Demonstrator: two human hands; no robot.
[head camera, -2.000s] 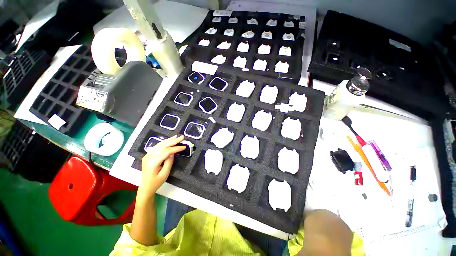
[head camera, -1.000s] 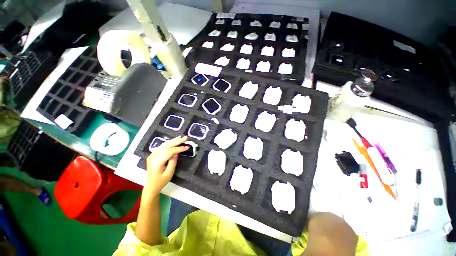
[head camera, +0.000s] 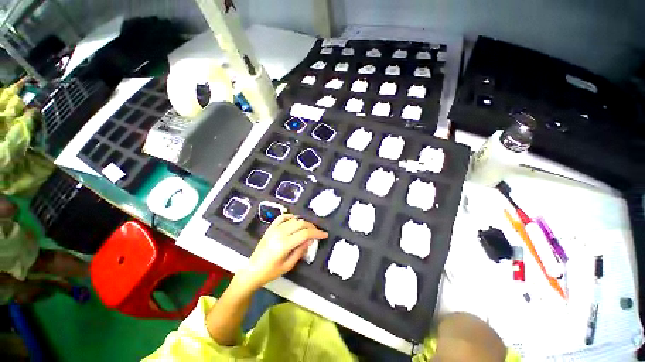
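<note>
A black foam tray (head camera: 368, 300) holds dark rounded-square watch units with pale rims on its left, such as one unit (head camera: 236, 208), and white covers, such as one cover (head camera: 344, 259), in other pockets. My left hand (head camera: 286, 244) is over a front pocket, its fingers bent at a partly hidden white cover (head camera: 310, 252). Whether it grips the cover is unclear. A watch unit with a blue spot (head camera: 271, 213) lies just behind the fingers. My right hand (head camera: 468, 341) is a blurred, cut-off shape at the bottom edge; its fingers do not show.
A second filled tray (head camera: 300, 90) lies behind. A tape dispenser (head camera: 216, 141) and tape ring (head camera: 172, 198) are left, a bottle (head camera: 498, 152) right. A marker (head camera: 550, 239), orange tool (head camera: 535, 249) and pen (head camera: 595, 300) lie on paper. A red stool (head camera: 124, 263) stands lower left; a person's yellow sleeve (head camera: 18, 159) shows far left.
My left hand has moved right, from the front-left watch units to the neighbouring white cover. The units it partly covered now show. The camera view has shifted, and a person has come into view far left.
</note>
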